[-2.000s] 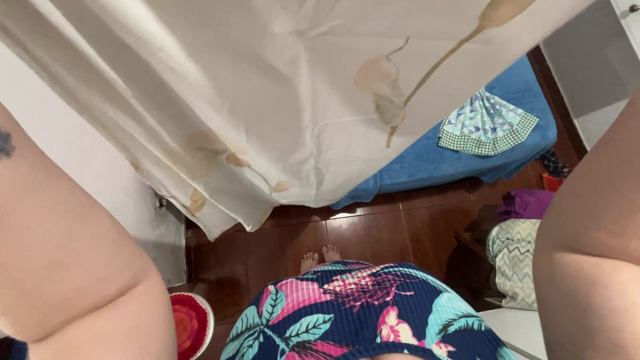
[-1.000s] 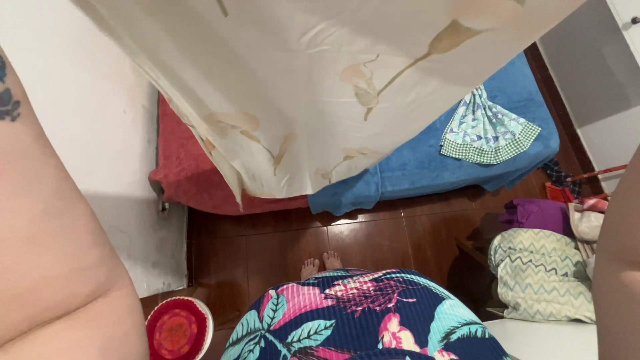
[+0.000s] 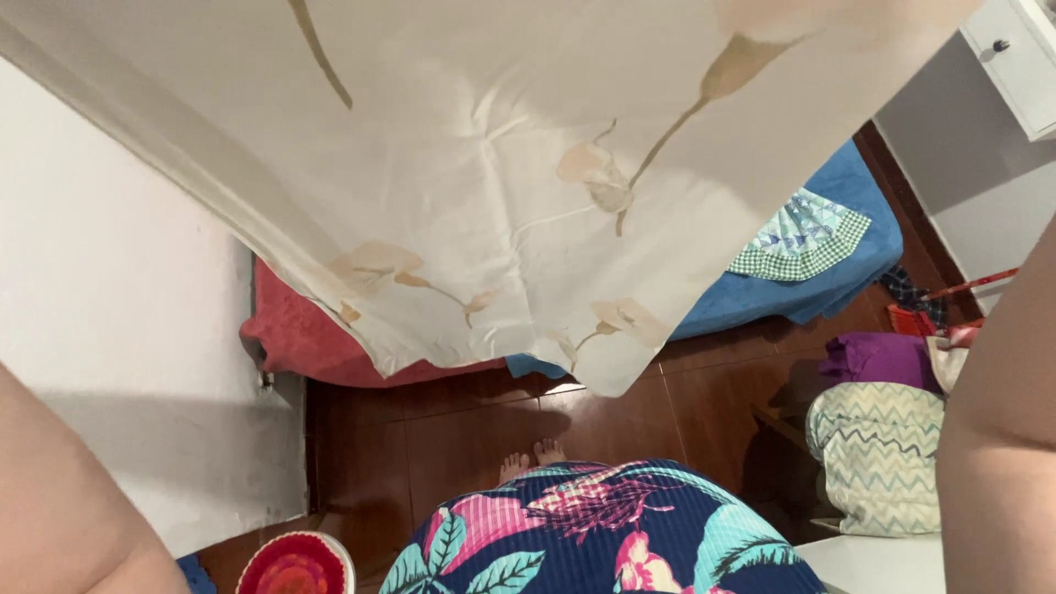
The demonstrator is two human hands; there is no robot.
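A large cream fabric sheet with printed beige flowers (image 3: 462,181) hangs spread out in front of me, its top running out of the frame. Its lower edge narrows to points above the floor. Both my forearms reach up at the left and right sides of the view. My left hand and my right hand lie outside the picture, so what they hold is hidden. Behind the cloth, a blue cover (image 3: 858,214) and a red cover (image 3: 305,338) lie over what looks like a bed. A green and white gathered cloth with a checked border (image 3: 804,239) rests on the blue cover.
White walls (image 3: 124,272) stand at left and right, with a white drawer front (image 3: 1015,74) at upper right. A zigzag-patterned fabric item (image 3: 883,454) and purple cloth (image 3: 879,360) sit at right. A red round item (image 3: 293,565) is at lower left, above brown floor tiles (image 3: 462,437).
The sheet's lower edge has shifted and spread wider than a second ago. Since two seconds ago, the red cover has come into sight at left. My forearms have shifted.
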